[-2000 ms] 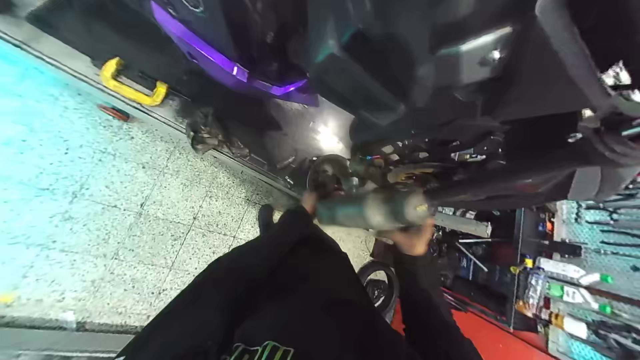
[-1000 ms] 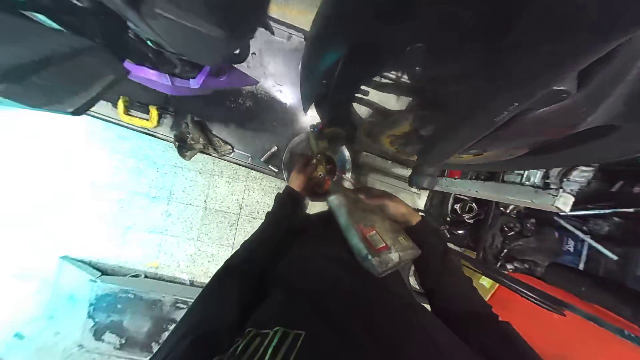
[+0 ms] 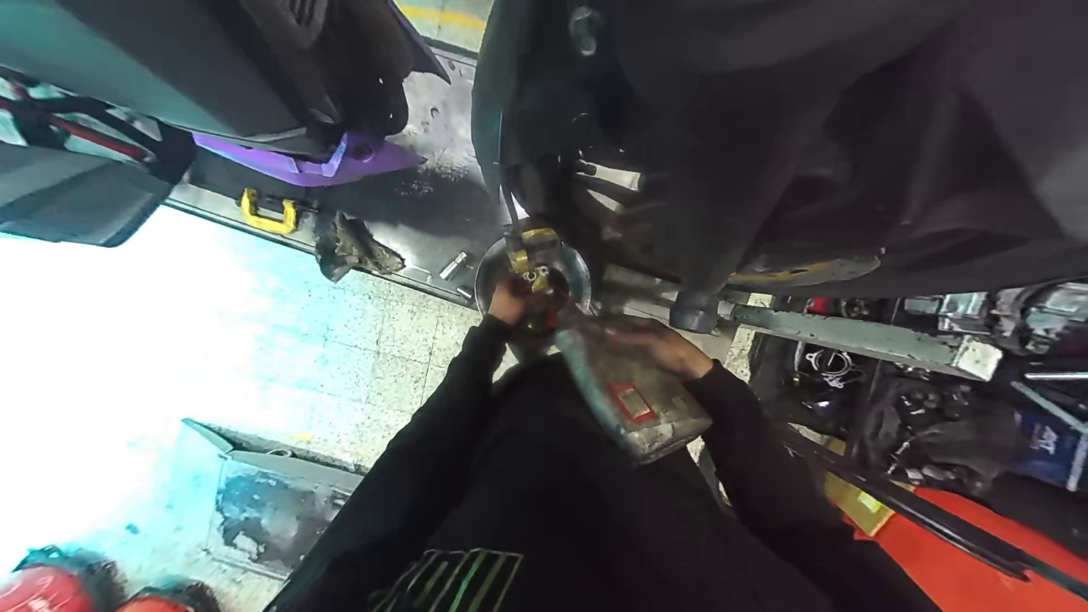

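My right hand [image 3: 659, 340] grips a grimy grey plastic bottle [image 3: 625, 387] with a small red-edged label, its neck end tilted toward a round metal bowl [image 3: 576, 262]. My left hand [image 3: 510, 302] reaches over the near left rim, its fingers in among small metal parts [image 3: 537, 276] inside; whether it grips one I cannot tell. Part of the bowl's contents is dark and hidden by my hands. Where the bottle's mouth points exactly is not clear.
A purple motorcycle panel [image 3: 314, 166], a yellow handle [image 3: 269, 217], a dirty rag [image 3: 353, 245] and a metal socket [image 3: 454, 265] are at the left. Large dark bodywork [image 3: 765, 127] overhangs above. A metal bar [image 3: 858, 336] and trays of parts [image 3: 918, 416] are on the right.
Two seconds ago both hands held the bottle sideways near the bowl. Since then my left hand has left it and moved to the bowl, while my right hand keeps it. The view has shifted.
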